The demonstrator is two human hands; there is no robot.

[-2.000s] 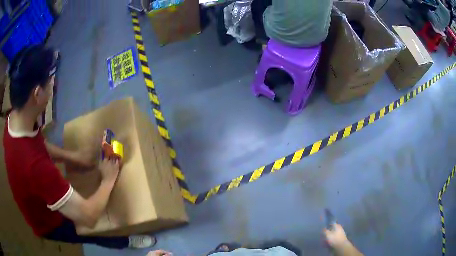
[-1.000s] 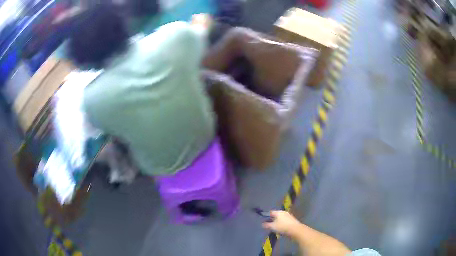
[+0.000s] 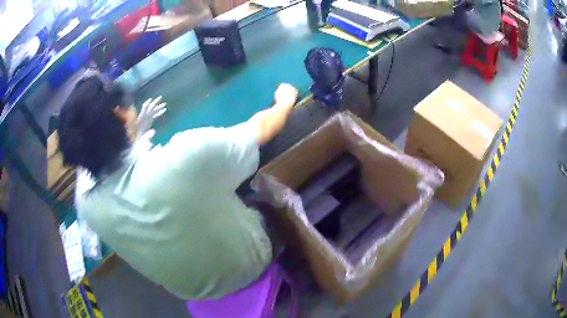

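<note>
Neither of my hands is in the picture. Nearest in front is an open brown carton [image 3: 398, 239] with a clear plastic liner folded over its rim. Several dark, box-like items [image 3: 348, 208] lie inside it at different angles. To its left a person in a pale green shirt [image 3: 180, 211] sits on a purple stool [image 3: 239, 303], back towards me, one arm stretched over the green-topped bench [image 3: 261, 65]. A closed brown carton [image 3: 457, 124] stands on the floor just beyond the open one.
On the bench are a black box [image 3: 221, 42], a dark fan-like object [image 3: 325, 69] at the edge and a blue-and-white tray-like device [image 3: 364, 22]. Red stools [image 3: 482, 54] stand at the back right. Yellow-black floor tape [image 3: 463, 222] runs along the right.
The view has swung right and closer to the bench and open carton. The red-shirted person and the taped-up carton are out of view. My right hand, with a dark thin object, has left the picture.
</note>
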